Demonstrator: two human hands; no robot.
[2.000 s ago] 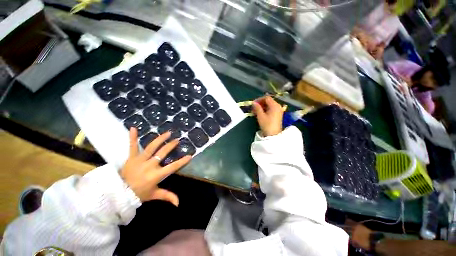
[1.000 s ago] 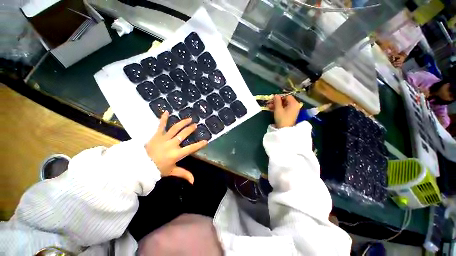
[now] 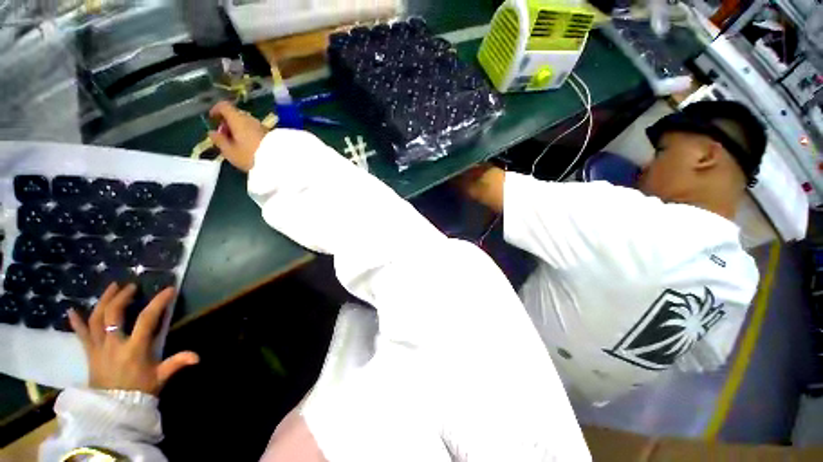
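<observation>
Glossy black rounded-square pieces [image 3: 84, 248] with pale dots lie in rows on a white sheet [image 3: 194, 244] at the left. My left hand [image 3: 124, 338] lies spread, palm down, over the lower right corner of the grid, with a ring on one finger. It holds nothing. My right hand [image 3: 236, 135] is beside the pale-yellow strips [image 3: 206, 147], fingertips bent together; whether it pinches a strip or a small part is hidden. A blue bottle [image 3: 289, 110] with a pale tip lies just right of this hand.
A wrapped stack of black pieces [image 3: 411, 86] stands on the green mat [image 3: 239, 253]. A yellow-green slatted fan [image 3: 537, 45] with a white cable is beyond it. White sprues [image 3: 358, 151] lie before the stack. A person in a white shirt [image 3: 632, 280] leans in at the right.
The view has swung right, so the sheet shows further left and the person has come into view. My left hand still lies on the grid; my right hand is still by the strips.
</observation>
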